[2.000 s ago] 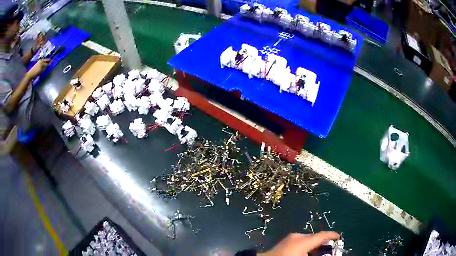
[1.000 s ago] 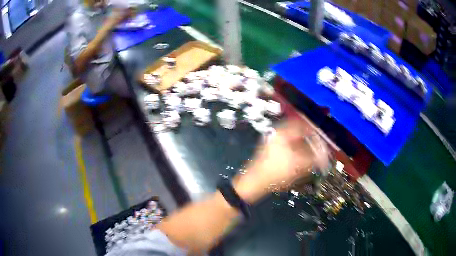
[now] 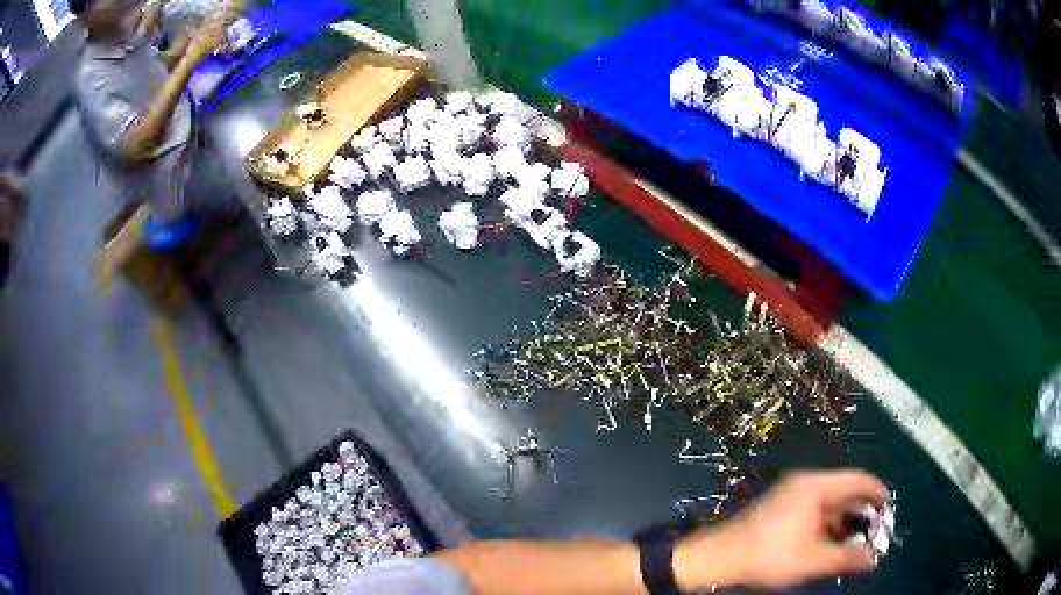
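Observation:
My left hand (image 3: 797,529), with a black band at the wrist, reaches in from the bottom over the bench's near right part. Its fingers are closed around a small white unit with a dark part (image 3: 873,527), partly hidden by the fingers. My right hand is not in view. Left of and beyond my hand, thin silvery and brass-yellow metal pieces lie in a tangled pile (image 3: 617,337) that runs right into a second heap (image 3: 762,378). A few bent wires (image 3: 529,457) lie apart near the bench's front edge.
White wired units (image 3: 461,226) cluster at the bench's far left beside a yellow-brown tray (image 3: 382,87). A blue board (image 3: 652,52) on a red support (image 3: 698,238) bears white units. A black crate (image 3: 239,544) of small parts is low left. A person (image 3: 134,105) stands far left.
My left hand, blurred over the metal pile one second ago, is now lower and farther right, around the white unit. The view has shifted since both earlier frames.

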